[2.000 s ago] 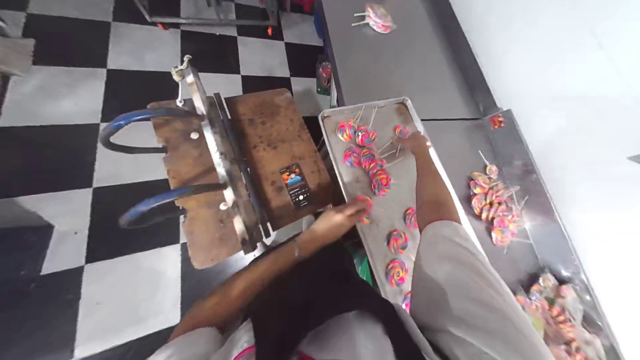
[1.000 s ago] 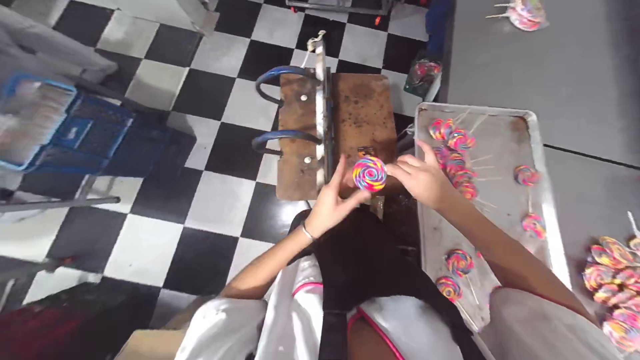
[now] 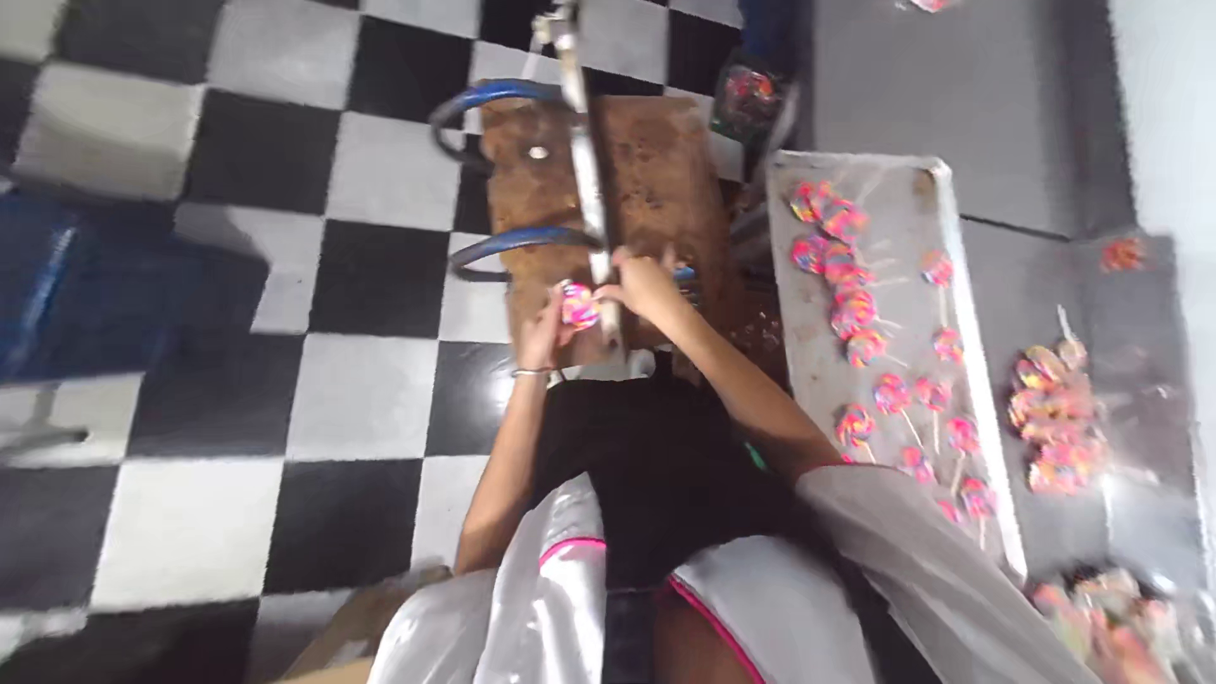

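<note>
A swirled lollipop (image 3: 579,307) is held by its left side in my left hand (image 3: 541,334), over the near end of a worn wooden board (image 3: 665,161). My right hand (image 3: 644,285) reaches the lollipop's right side with its fingers, beside a long pale bar (image 3: 587,171) with blue curved handles (image 3: 522,237) that crosses the board. Motion blur hides whether a wrapper surrounds the candy. To the right, a metal tray (image 3: 793,351) holds several more swirled lollipops (image 3: 853,312) on white sticks.
Right of the tray, a pile of lollipops (image 3: 1056,418) lies on a grey metal surface (image 3: 1016,304). Bagged candy (image 3: 1111,617) is at the lower right. A clear bag (image 3: 749,95) sits beyond the board. Black-and-white floor tiles (image 3: 361,389) show at left, and a cardboard box (image 3: 351,627) below.
Two seconds ago both hands were at the tray; one second ago they held a lollipop before my body. Now the lollipop is at the pale bar over the board.
</note>
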